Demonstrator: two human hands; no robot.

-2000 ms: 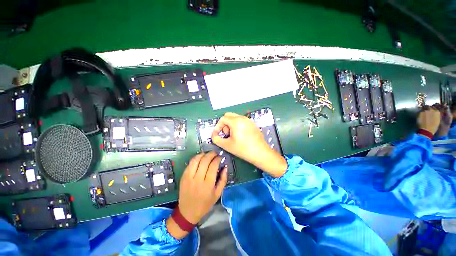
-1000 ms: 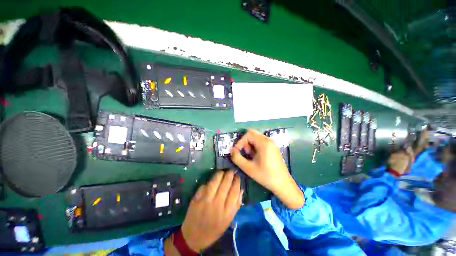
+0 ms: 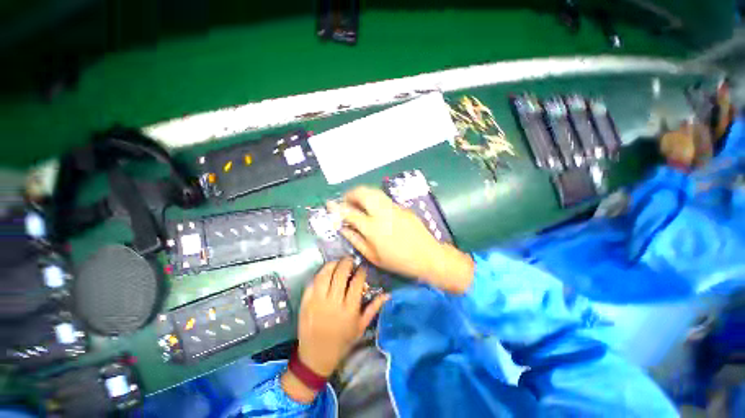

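Observation:
A black phone body (image 3: 327,226) lies in front of me, mostly covered by my hands, with its silver and white board end at the top. My right hand (image 3: 392,234) is over that board end, its fingertips down on it; any small part under them is hidden. My left hand (image 3: 331,314), with a dark red wrist band (image 3: 308,373), rests its fingers on the lower part of the same body. A second phone body (image 3: 419,204) lies just right of it, partly behind my right hand and forearm. The picture is blurred.
A white sheet (image 3: 382,137) and a tangle of thin gold strips (image 3: 484,135) lie behind. More phone bodies lie left (image 3: 232,239) and right (image 3: 564,131). A head strap (image 3: 122,184) and round pad (image 3: 117,290) are at left. A coworker's blue sleeve (image 3: 653,212) is at right.
The view has swung and tilted. My right hand's fingers, earlier pinched above the board end, are now lower and more stretched out over it. My left hand stays on the body.

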